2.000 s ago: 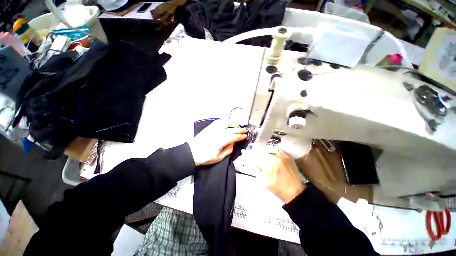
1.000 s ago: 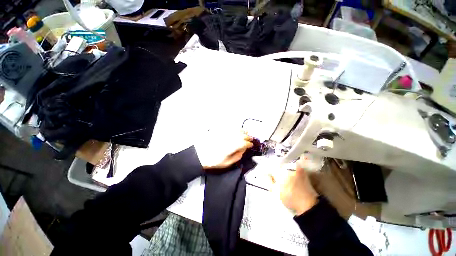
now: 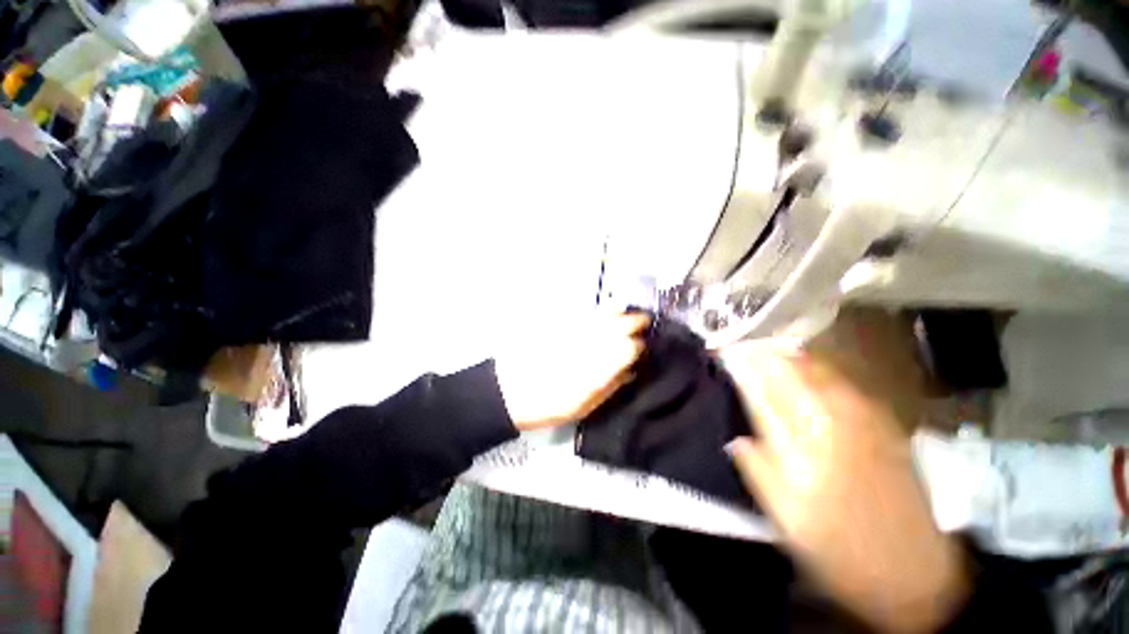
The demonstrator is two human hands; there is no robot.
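A black garment piece [image 3: 669, 415] lies bunched on the white machine table, just in front of the needle area of the cream-white sewing machine [image 3: 978, 211]. My left hand [image 3: 576, 372] holds the piece at its upper left edge, fingertips close to the presser foot. My right hand [image 3: 842, 483] is blurred and lies over the right side of the piece, its thumb at the cloth; whether it grips the cloth cannot be told. The needle and presser foot are too blurred to make out.
A large heap of black cut pieces [image 3: 291, 211] lies at the left of the table [image 3: 520, 161]. A white bin [image 3: 229, 421] stands below it. A black flat rectangle [image 3: 963, 349] lies under the machine arm. Part of a red handle [image 3: 1120, 477] shows at the right edge.
The black piece has gone from hanging over the front edge to lying bunched on the table towards the right. My right hand has moved right and down onto it. The view has shifted.
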